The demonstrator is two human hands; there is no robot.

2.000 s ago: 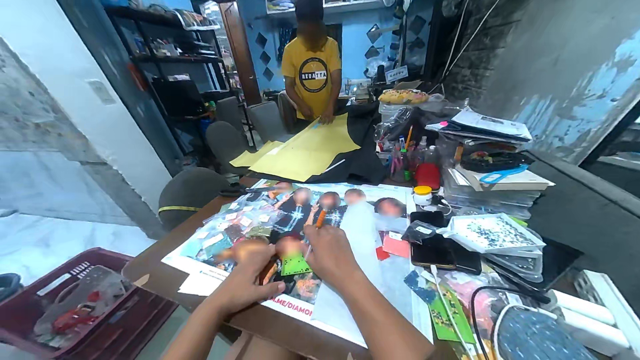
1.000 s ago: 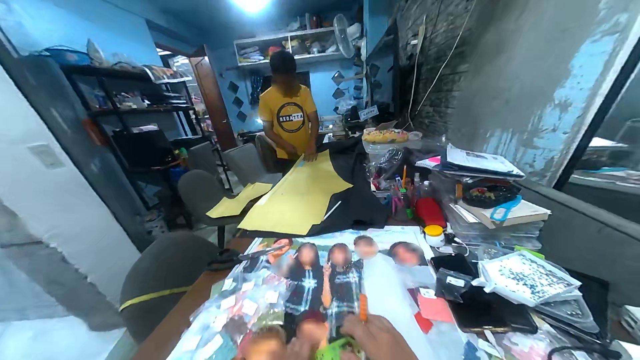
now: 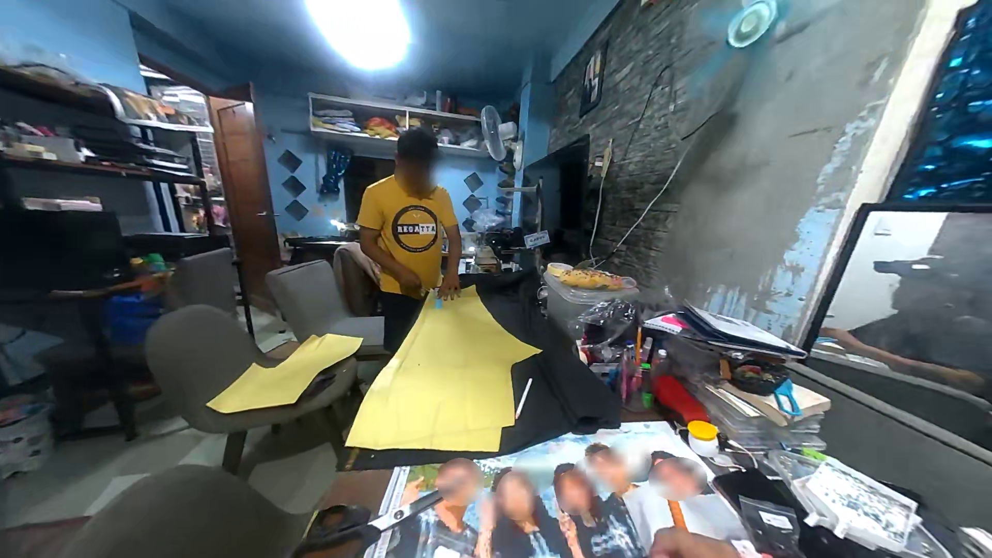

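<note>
At the bottom edge of the head view is my right hand [image 3: 691, 542], partly cut off, its fingers closed on an orange pen-like tool [image 3: 678, 514]. Under it lies a large printed canvas of a group of people [image 3: 542, 496]. My left hand is out of the frame. Scissors [image 3: 387, 521] with black handles rest across the canvas's left edge. A small jar with a yellow lid [image 3: 703, 435] stands past the canvas's far right corner. To its right are a black phone-like object [image 3: 736, 488] and clear bags [image 3: 860, 500].
Across the table, a person in a yellow shirt [image 3: 411, 232] touches a yellow pattern sheet [image 3: 446, 372] on black fabric [image 3: 570, 387]. Grey chairs [image 3: 194, 349] stand at left. Stacked boxes and papers [image 3: 775, 411] crowd the right side, near a red object [image 3: 680, 399].
The view has tilted up strongly. My left hand, over the canvas two seconds ago, is out of sight. My right hand still holds the orange tool.
</note>
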